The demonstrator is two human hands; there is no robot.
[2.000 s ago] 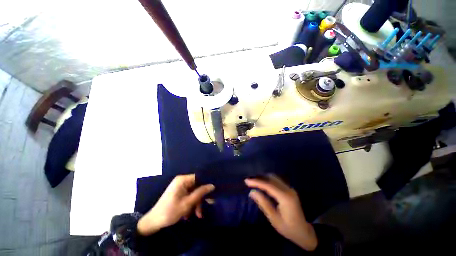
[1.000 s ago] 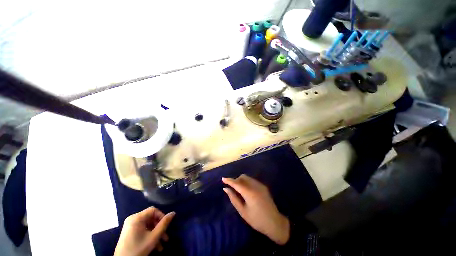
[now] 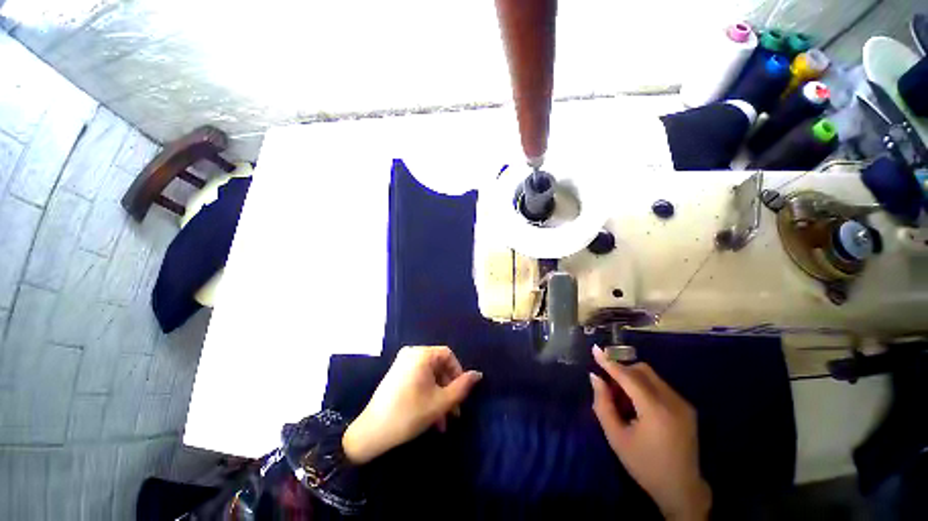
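Observation:
A large dark navy garment panel lies flat on the white table, its curved cut edge at the upper left. My left hand rests on the cloth left of the machine's needle area, thumb and fingertips close together. My right hand lies on the cloth to the right, fingertips beside the grey guard. Whether either hand pinches the cloth is unclear. A bluer cloth area shows between the hands. The needle and presser foot are hidden behind the guard.
The cream machine head stretches to the right. A brown rod comes down to the white disc. Thread cones stand behind the head. A wooden chair with dark cloth is at the left. Dark cloth lies behind the head.
The camera view has swung and shifted over these frames. My hands have moved up toward the needle area since the first frame, and the cloth between them is now closer to the guard.

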